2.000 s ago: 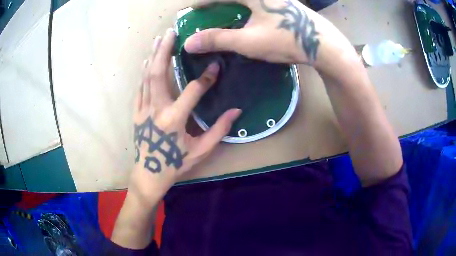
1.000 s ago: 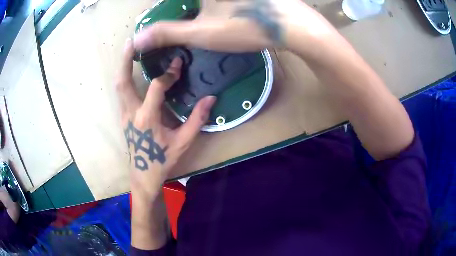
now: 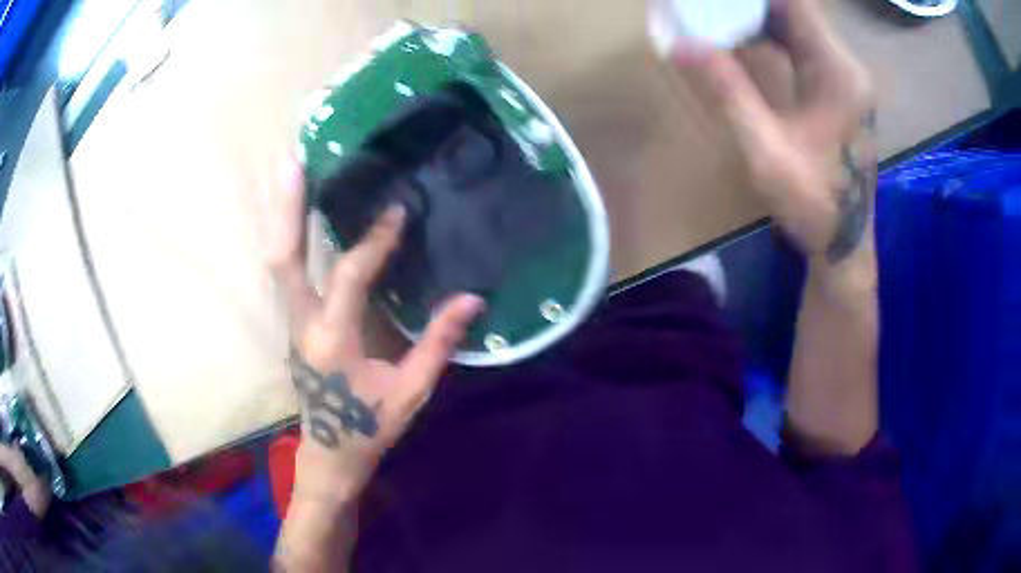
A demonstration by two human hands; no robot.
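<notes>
A green shell [image 3: 356, 103] with a white rim lies near the front edge, its deep end up and left, two small eyelets [image 3: 551, 310] at its near end. A black liner [image 3: 465, 213] with raised rings sits inside it. My left hand [image 3: 358, 336] holds the shell's left side, outer fingers along the outside, index finger and thumb inside on the liner and shell. My right hand [image 3: 789, 134], right of the shell, has its fingers around a translucent white bottle [image 3: 711, 20] at the top edge; its nozzle is not visible. The picture is blurred.
Brown cardboard [image 3: 202, 257] covers the green bench. Part of another white-rimmed shell [image 3: 927, 7] shows at the top right. At the lower left edge another person's hand [image 3: 22, 476] is beside a shell [image 3: 31, 437]. Blue material [image 3: 952, 336] is at the right.
My right hand has left the shell, moved right and taken hold of the bottle. The shell, with my left hand still on it, shows more fully and closer to the bench's front edge.
</notes>
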